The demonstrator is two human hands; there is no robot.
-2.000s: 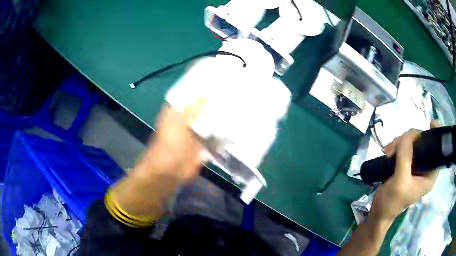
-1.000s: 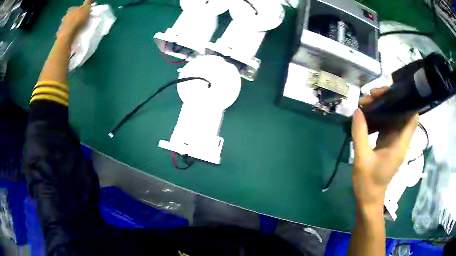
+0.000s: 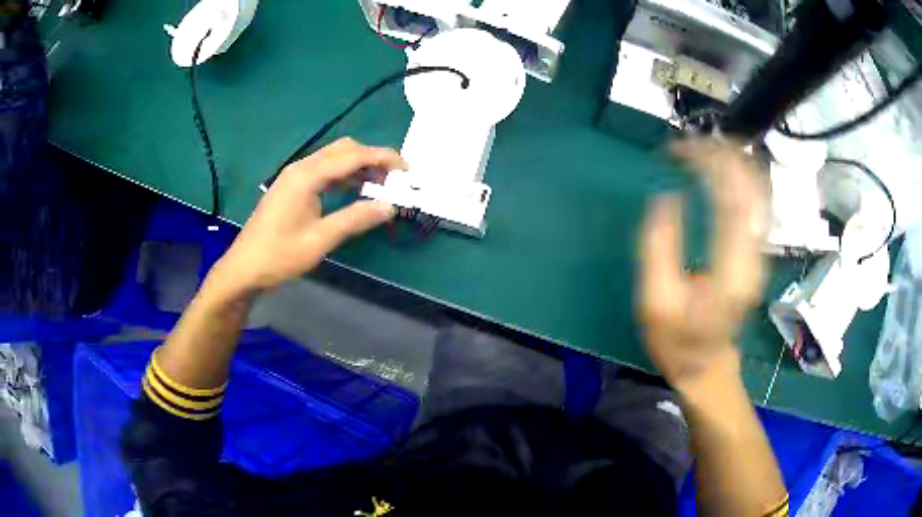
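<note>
A white housing point(image 3: 450, 151) lies on the green bench mat in front of me, its round head away from me and its open end towards me. A black cable leaves the head, and red and dark wires show at the open end. My left hand point(image 3: 303, 207) has thumb and fingers on either side of the left corner of the open end. My right hand point(image 3: 708, 268) is blurred, fingers apart and empty, over the mat. The black electric screwdriver point(image 3: 804, 66) hangs just beyond it, also blurred.
More white housings point(image 3: 516, 20) lie behind. A white unit point(image 3: 217, 28) with a hanging black cable lies far left. The grey screw feeder point(image 3: 647, 86) stands back right. Cabled white parts point(image 3: 824, 303) and clear plastic point(image 3: 900, 343) lie right. A blue bin point(image 3: 273, 404) is below.
My left hand has come back from the far left, leaving the white unit there, and is now at the near housing. My right hand has let go of the screwdriver. The view has shifted.
</note>
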